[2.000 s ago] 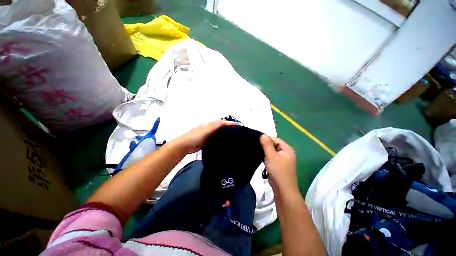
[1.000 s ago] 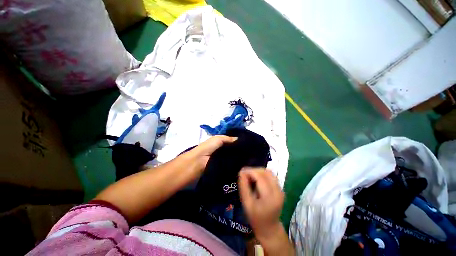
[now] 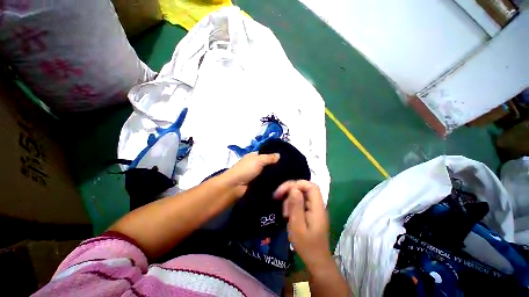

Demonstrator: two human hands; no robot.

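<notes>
A black fabric section (image 3: pixel 255 203) with a small white twin-ring mark lies over my lap. My left hand (image 3: pixel 250 171) grips its upper left part, thumb on top. My right hand (image 3: pixel 304 214) is at its right side with fingers bent, slightly blurred; whether it pinches the cloth cannot be told. A printed webbing strap (image 3: pixel 264 258) and a tiny orange patch (image 3: pixel 265 241) show below the mark. A small blue plush piece (image 3: pixel 268 134) with dark cords lies just beyond the black fabric. A blue and pale grey plush bag (image 3: pixel 159 154) with black fabric lies to the left.
A white woven sack (image 3: pixel 232 87) lies flat before me. An open white bulk sack (image 3: pixel 371 220) of blue and black bags stands right. A stuffed white sack (image 3: pixel 75 52) and brown carton (image 3: pixel 35 168) stand left. A yellow sack (image 3: pixel 194 11) and low white wall (image 3: pixel 371 40) are beyond.
From two seconds ago, my right hand has moved from the fabric's upper right edge down and inward. The small blue plush piece beyond it is now uncovered. The view has tilted down.
</notes>
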